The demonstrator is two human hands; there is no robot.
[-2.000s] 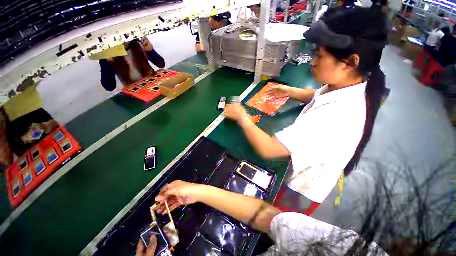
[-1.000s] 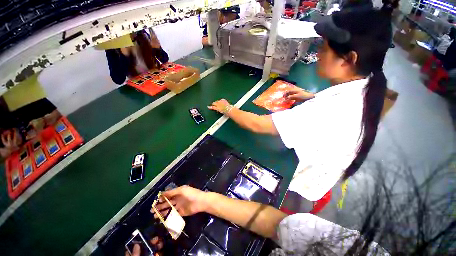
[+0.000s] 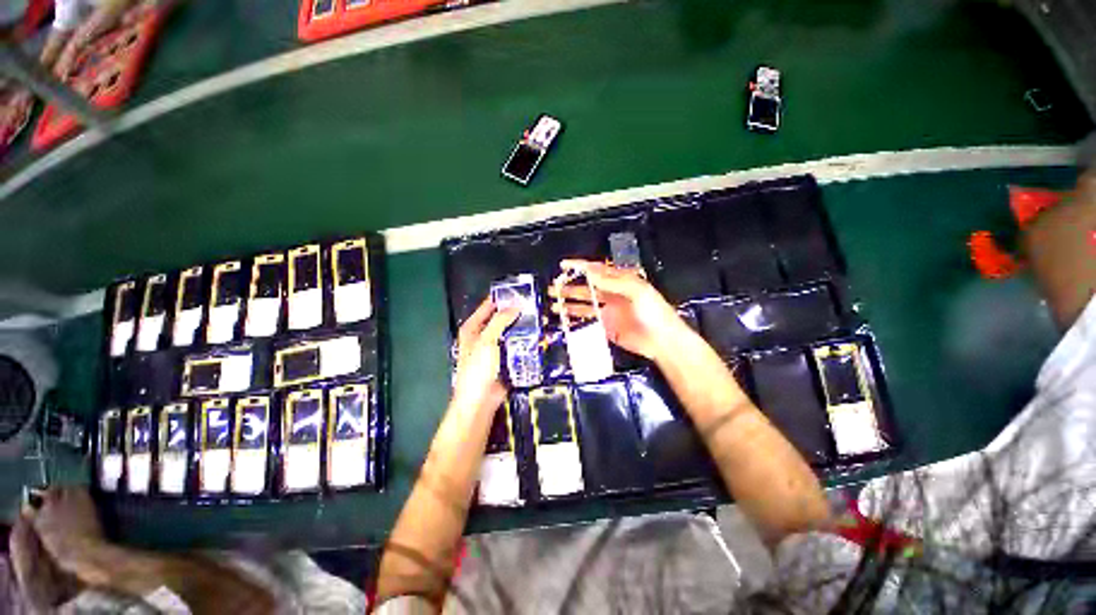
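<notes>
My left hand (image 3: 482,345) holds a phone body (image 3: 520,330), screen end away from me, silvery keypad end toward me. My right hand (image 3: 625,310) holds a pale front housing (image 3: 585,327) by its upper part, just right of the phone body and apart from it. Both are above the black blister tray (image 3: 730,246) before me. In that tray, gold-edged pieces lie near my left forearm (image 3: 555,441) and at the right end (image 3: 849,399). A small grey piece (image 3: 625,250) lies behind my right hand.
A second blister tray (image 3: 146,376) at left holds rows of gold-edged pieces. Two phones (image 3: 531,149) (image 3: 763,99) lie on the green belt (image 3: 397,144). Orange parts (image 3: 993,254) and a neighbour's arm (image 3: 1064,258) are at right. Another person's hand (image 3: 72,529) is at lower left. Red trays (image 3: 102,84) stand across the belt.
The view has turned down and left, bringing the left tray into sight. My left hand with the phone body now shows fully, beside the housing in my right hand.
</notes>
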